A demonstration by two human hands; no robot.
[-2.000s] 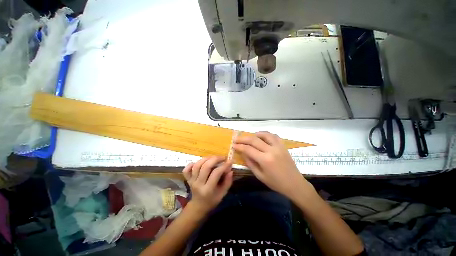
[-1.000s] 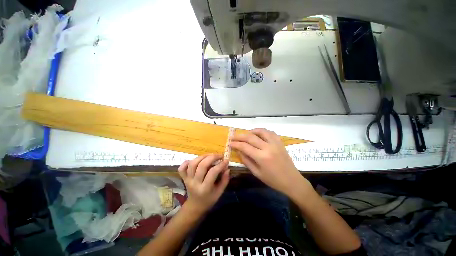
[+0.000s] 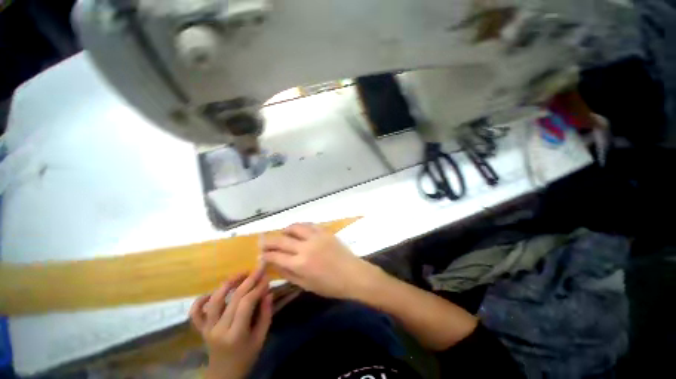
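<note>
The long yellow-tan pattern piece (image 3: 126,277) lies along the table's front part, its pointed end to the right and its left end cut off by the picture's edge. My right hand (image 3: 307,259) presses on it near the point, fingertips down. My left hand (image 3: 236,314) is at its near edge, fingers bent, touching close to my right fingertips. A small part of the white measuring tape (image 3: 262,250) shows at my right fingertips; the rest is hidden or blurred. The picture is blurred.
The sewing machine head (image 3: 244,52) stands over its bed behind the pattern. Tweezers (image 3: 370,141), a phone (image 3: 385,104), black-handled scissors (image 3: 441,174) and dark snips (image 3: 482,164) lie to the right. Grey garments (image 3: 559,303) are heaped below right. The table's front edge runs below my hands.
The view has turned and shifted right, so the machine and table look tilted and the right-hand end shows more. Both hands remain at the pattern's pointed end with the tape.
</note>
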